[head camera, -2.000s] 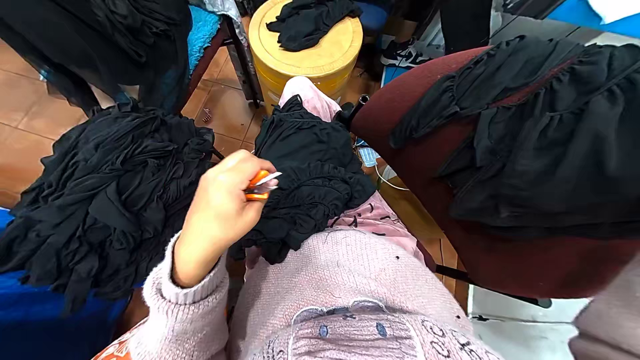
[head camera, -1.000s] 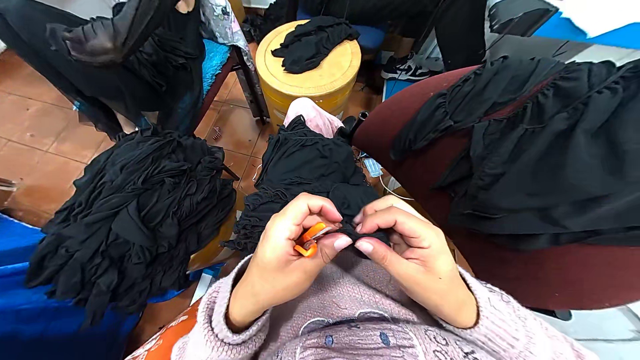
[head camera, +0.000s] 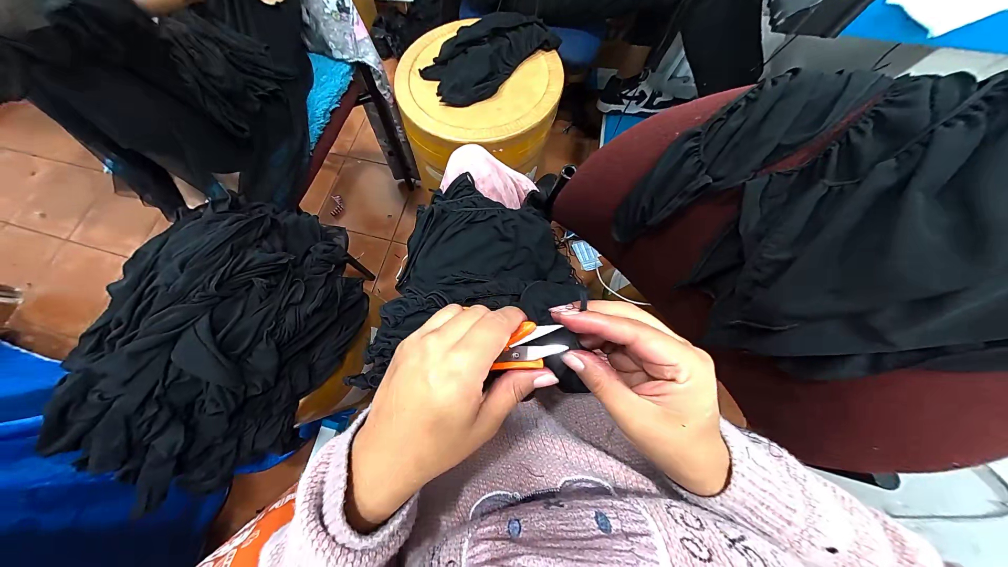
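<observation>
Over my lap lies a black gathered garment point(head camera: 488, 244). My left hand point(head camera: 441, 386) holds orange-handled thread snips point(head camera: 526, 354), whose two blades stand apart and point toward my right hand. Between its thumb and fingers my right hand point(head camera: 654, 378) pinches a small part of the black fabric, right beside the blade tips. Whether a thread lies between the blades cannot be told. To my left is a large heap of black fabric pieces point(head camera: 213, 331). More black garments point(head camera: 874, 213) drape over a dark red chair point(head camera: 654, 165) on my right.
Ahead stands a yellow drum point(head camera: 417, 87) with a black cloth point(head camera: 488, 55) on its lid. A person in dark clothing point(head camera: 236, 87) is at the upper left. A blue cover point(head camera: 47, 472) lies under the heap. A white cable point(head camera: 622, 293) and a blue face mask point(head camera: 585, 255) are beside the chair.
Two seconds ago only my left hand was over the lap, holding the snips; my right hand has since come in to the fabric. The snips' blades now show plainly between both hands.
</observation>
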